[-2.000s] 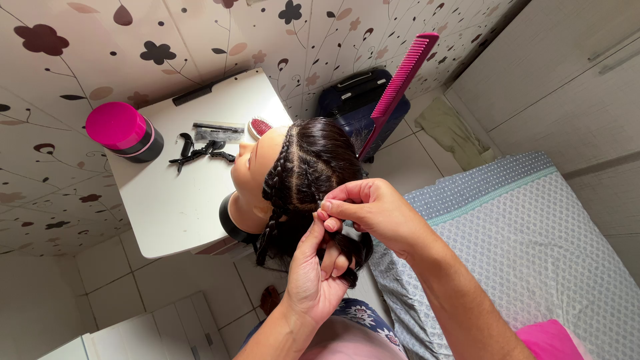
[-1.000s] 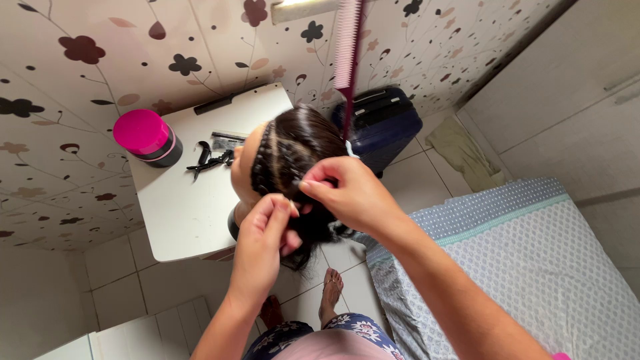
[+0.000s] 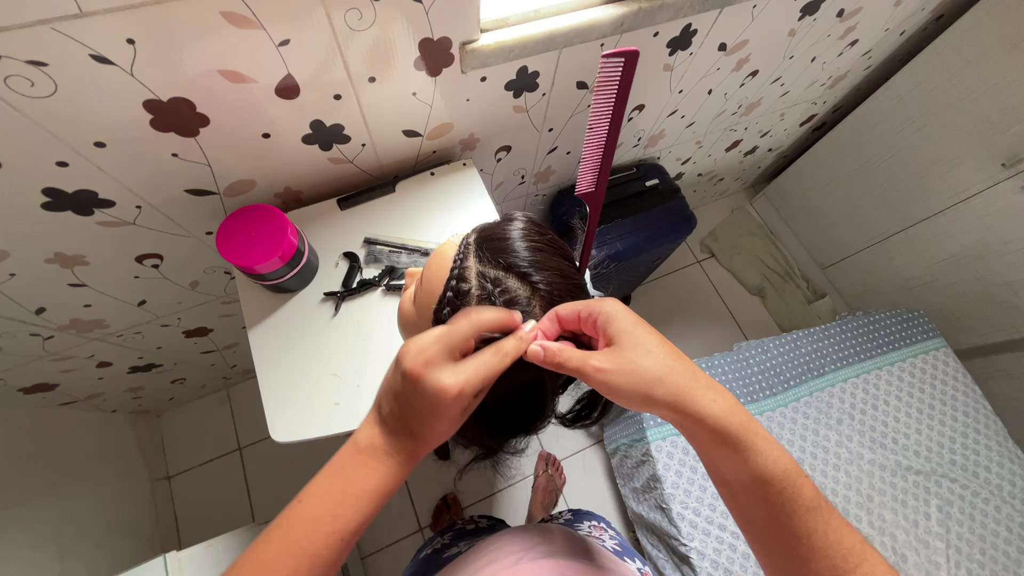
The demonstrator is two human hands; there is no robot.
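A mannequin head (image 3: 428,284) with dark hair (image 3: 532,256) lies face to the left, thin braids running along its front and a parting behind them. Above the hair, my left hand (image 3: 448,372) and my right hand (image 3: 612,352) meet, thumbs and forefingers pinched together. Something small, perhaps a hair strand or a tie, is between the fingertips; it is too small to tell. A magenta rat-tail comb (image 3: 606,132) stands upright at the back of the head, its tail end hidden near the hair. Loose hair hangs below my hands.
A white table (image 3: 320,384) carries a jar with a pink lid (image 3: 256,238), black hair clips (image 3: 364,282) and a clear packet (image 3: 396,252). A dark blue suitcase (image 3: 648,232) stands by the tiled wall. At right are a bed with a patterned cover (image 3: 872,448) and a cloth (image 3: 760,268) on the floor.
Both hands remain at the hair; a second ago their fingertips were apart, and now they meet. The view has shifted.
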